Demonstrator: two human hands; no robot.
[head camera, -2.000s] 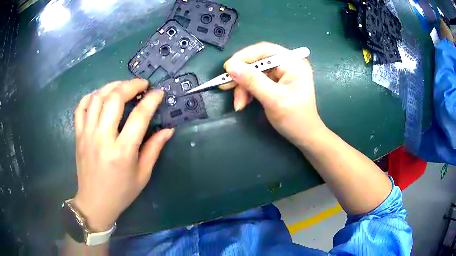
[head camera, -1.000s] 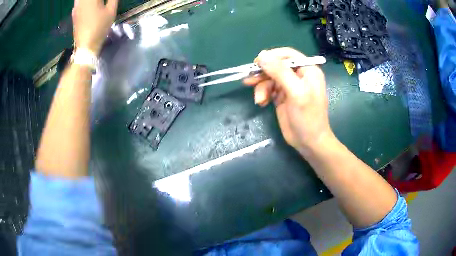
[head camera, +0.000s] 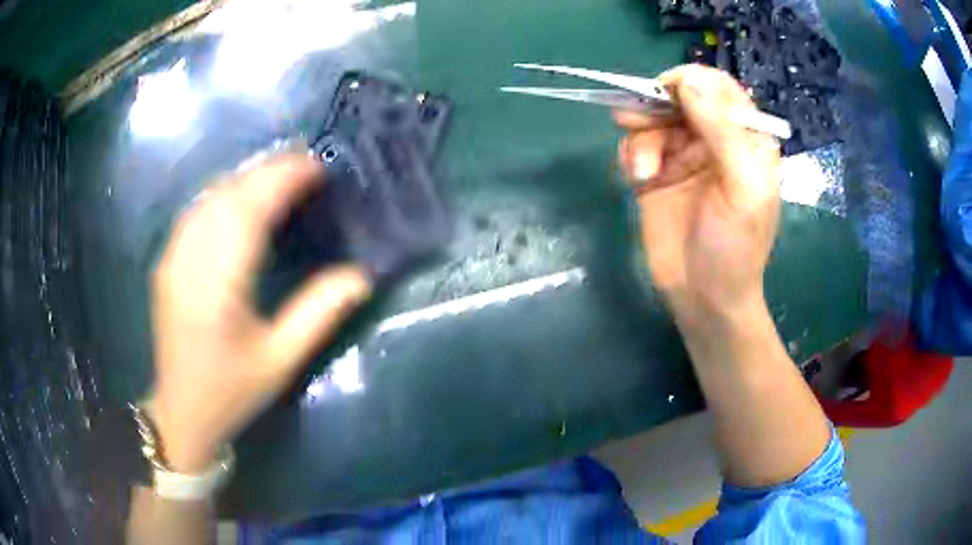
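Observation:
My left hand (head camera: 229, 293) is motion-blurred at the left. Its fingers and thumb are at the left side of a blurred black bracket plate (head camera: 400, 218), which it appears to grip. This plate overlaps other black plates lying beyond it; the far one (head camera: 357, 96) shows its upper edge, and a lens ring (head camera: 329, 154) shows near my fingertips. My right hand (head camera: 703, 192) holds silver-white tweezers (head camera: 597, 89) to the right, above the mat. The tweezer tips are apart, point left and touch no plate.
A heap of black brackets (head camera: 783, 69) lies at the upper right, with clear wrinkled film (head camera: 815, 176) beside it. A strip-like white streak (head camera: 480, 301) crosses the green mat (head camera: 512, 394). A red object (head camera: 895, 383) stands beyond the bench edge. Another person's blue sleeve (head camera: 956, 234) is at the right.
My left hand went to the far left, then came back to the plates, where an additional blurred plate now shows. My right hand has moved the tweezers right, off the plates.

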